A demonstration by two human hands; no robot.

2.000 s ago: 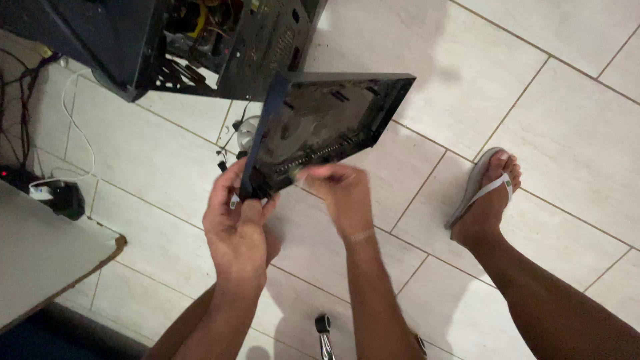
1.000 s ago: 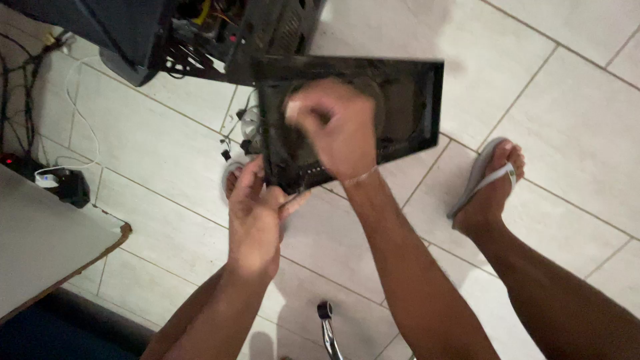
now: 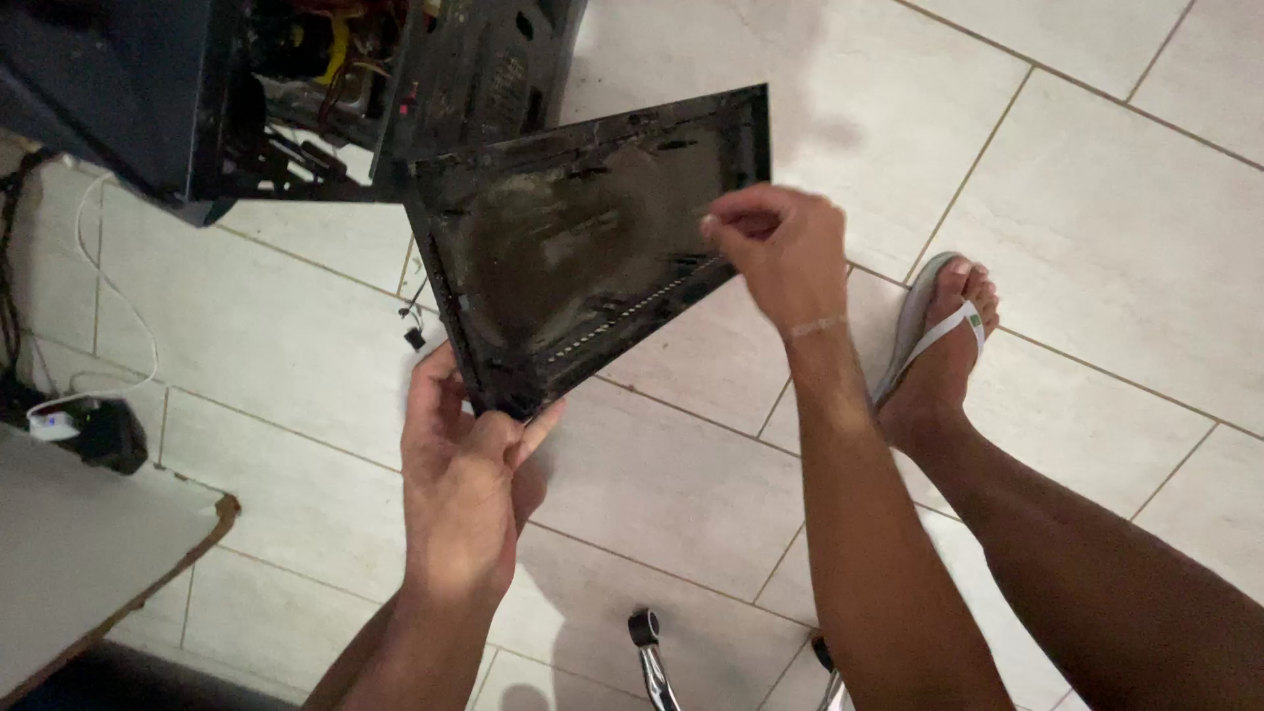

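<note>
My left hand (image 3: 469, 474) grips the lower left corner of a black panel with a raised rim (image 3: 592, 227), which looks like a computer case panel. The panel is tilted, and its inner face has a dusty, mesh-like middle and a row of small light holes along the lower edge. My right hand (image 3: 785, 247) is at the panel's right edge, thumb and fingertips pinched together; whether something small is between them cannot be told. Behind the panel's upper left stands an opened black computer case (image 3: 395, 99) with wires inside.
A white cable (image 3: 128, 306) runs down the left side to a plug near a dark box (image 3: 114, 434). A worn-edged white board (image 3: 99, 553) juts in at lower left. My foot in a flip-flop (image 3: 953, 336) is at right. A chrome chair leg (image 3: 652, 657) shows at the bottom.
My right hand has moved from over the middle of the panel to its right edge. The panel has tilted, its right end now higher. My left hand still holds its lower left corner.
</note>
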